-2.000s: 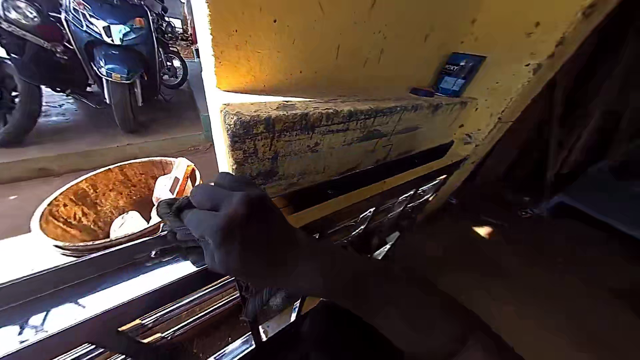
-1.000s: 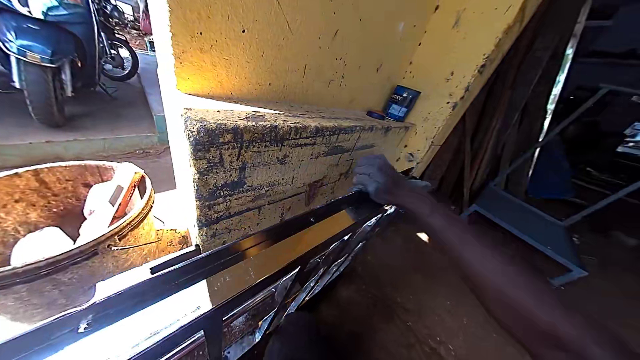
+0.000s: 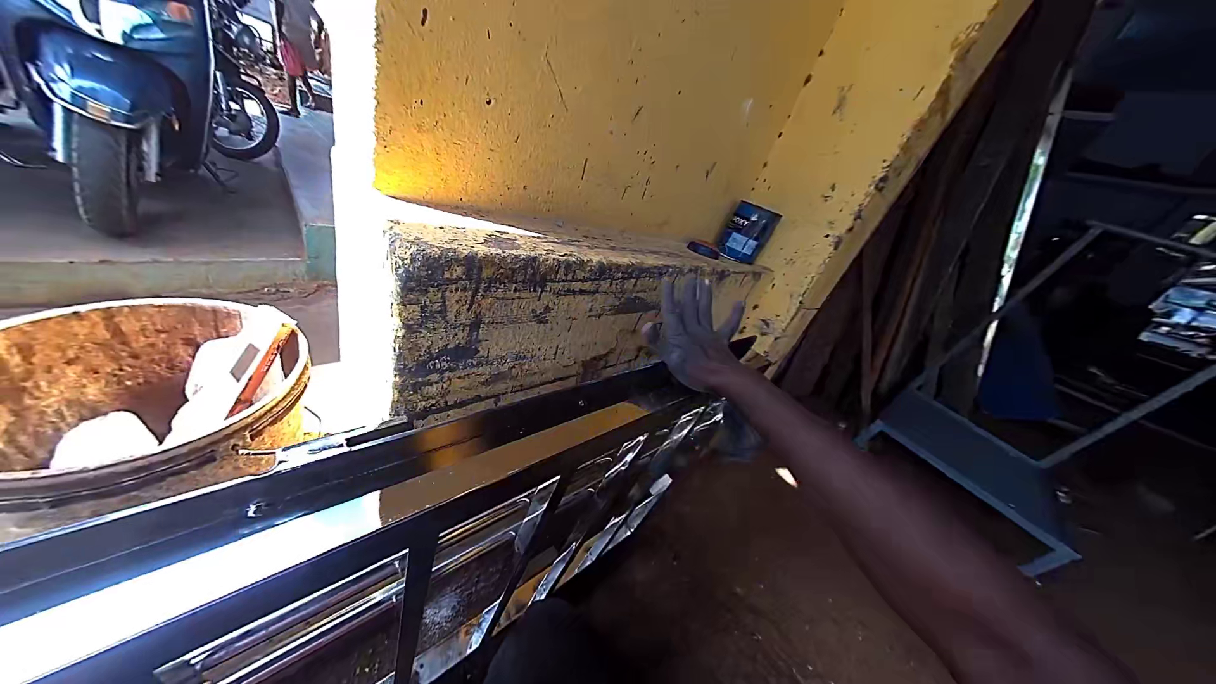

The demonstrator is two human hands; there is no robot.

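Note:
My right hand (image 3: 698,332) reaches in from the lower right with its fingers spread, holding nothing visible. It is at the far end of a glossy black metal frame (image 3: 532,427), in front of the yellow wall ledge (image 3: 513,332). Whether the palm touches the frame or the ledge cannot be told. Slanted bars and shiny metal strips (image 3: 313,608) line the lower part of the frame. A dark blue can (image 3: 749,232) stands on the ledge above my hand, with a small round lid (image 3: 703,249) beside it. My left hand is out of view.
A rusty, round tub (image 3: 275,408) with white containers (image 3: 104,442) stands at the left. Behind it are a blue scooter (image 3: 114,95), a motorcycle (image 3: 242,119) and a distant person (image 3: 299,47). Wooden boards (image 3: 912,275) lean at the right, near a grey metal stand (image 3: 969,465).
My right hand has moved from beside the tub, where it was closed around something dark, to the frame's far end. Its fingers are now spread. The view has shifted right.

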